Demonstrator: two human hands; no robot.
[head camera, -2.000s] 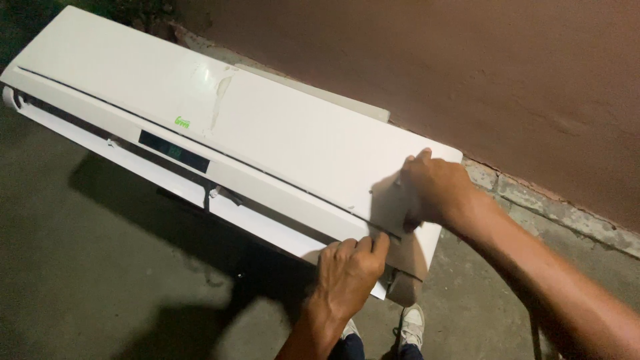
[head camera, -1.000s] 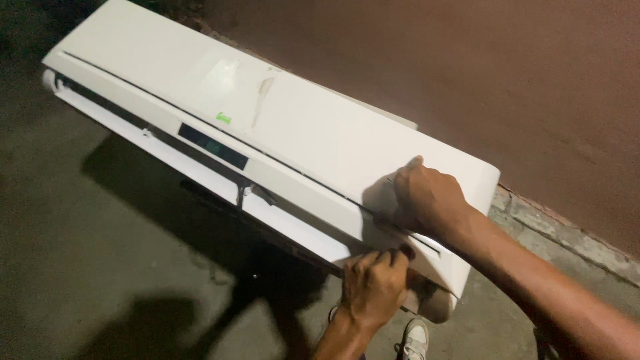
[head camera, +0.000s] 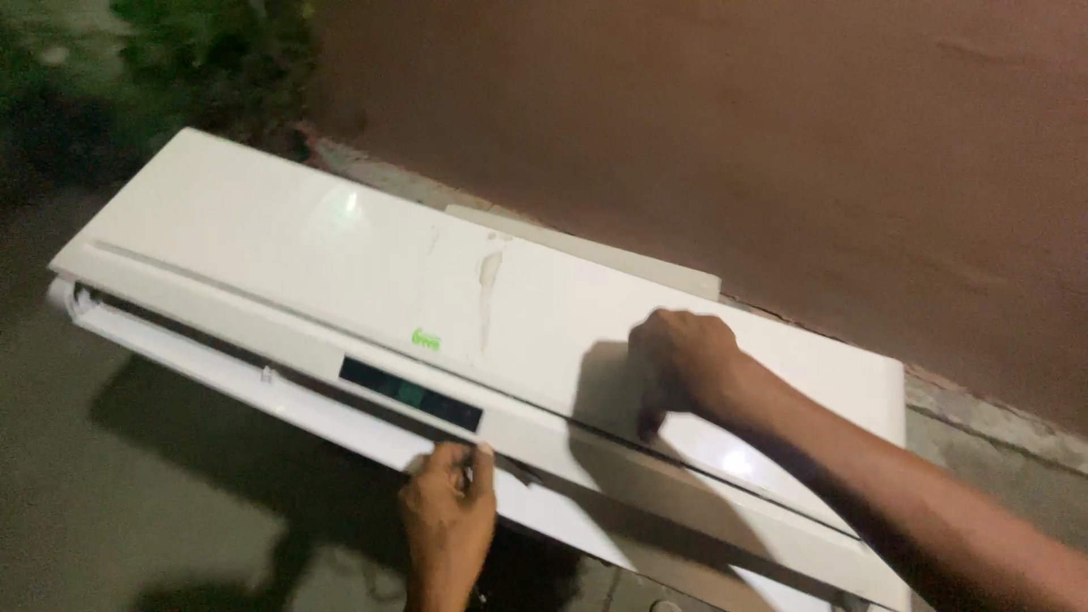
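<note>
A white split air conditioner's indoor unit (head camera: 280, 229) lies at a slant across the view, its smooth front panel facing up. A dark display strip (head camera: 411, 393) is set in its lower front, near a small green sticker (head camera: 426, 340). The white air-outlet louver (head camera: 340, 425) hangs open along the near edge. My left hand (head camera: 450, 510) is at that edge just below the display, fingers bent at the outlet; whether they grip anything is hidden. Bent over the front panel, my right hand (head camera: 684, 365) has its fingertips near the long seam, and its grip cannot be made out.
A reddish-brown wall (head camera: 722, 153) rises behind the unit, with a concrete ledge (head camera: 986, 416) along its foot. A pale flat piece (head camera: 586, 251) juts out behind the unit. Dark foliage (head camera: 187, 68) is at the upper left, above the grey floor (head camera: 59, 476).
Both hands have moved left along the unit from its right end, the left one to below the display, the right one to the panel's right half. The view has shifted.
</note>
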